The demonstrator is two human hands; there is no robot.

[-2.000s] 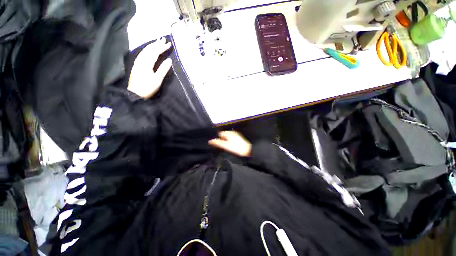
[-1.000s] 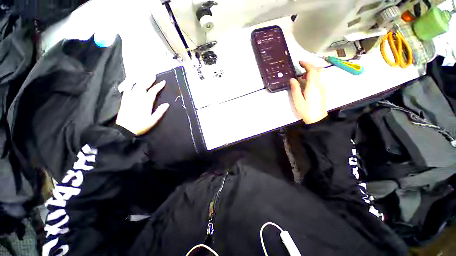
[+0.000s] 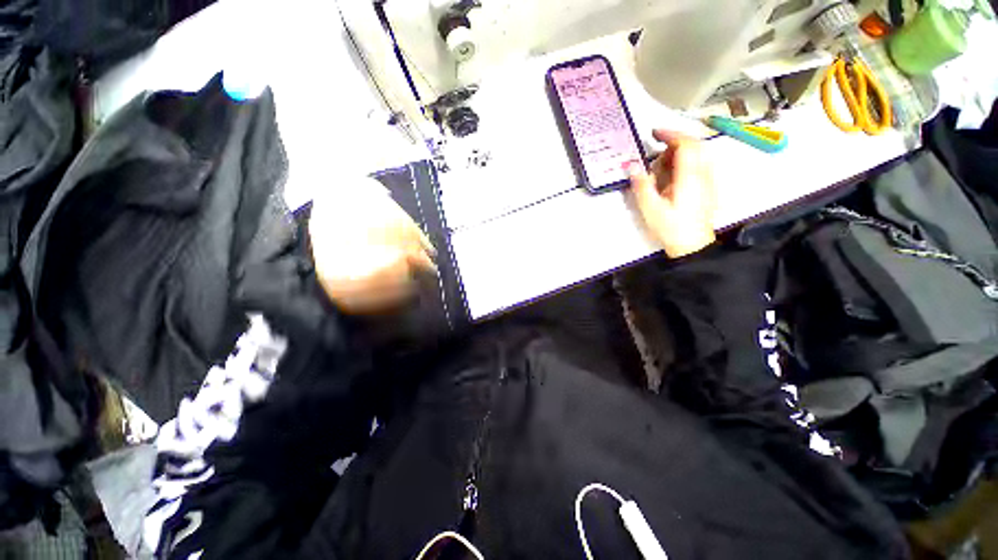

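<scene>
A smartphone (image 3: pixel 596 123) with a bright pinkish screen lies on the white machine table (image 3: pixel 536 263). My right hand (image 3: pixel 681 202) is at its lower right, with the thumb at the screen's lower corner and the other fingers bent beside the phone. My left hand (image 3: pixel 372 249) is blurred and lies over the black garment panel (image 3: pixel 447 287), near its stitched edge. Whether its fingers grip the cloth cannot be told. The panel's far end lies close to the needle area of the sewing machine (image 3: pixel 700 44).
Teal-green snips (image 3: pixel 749 133) and orange-handled scissors (image 3: pixel 856 96) lie right of the phone. A green spool (image 3: pixel 927 42) stands at the far right. Dark grey cloth (image 3: pixel 164 208) is heaped on the left. Grey and black garments (image 3: pixel 930 273) hang right of the table edge.
My left hand has moved right and nearer over the panel. My right hand came from the panel to the phone over the last two seconds. The phone screen has turned from dark to light.
</scene>
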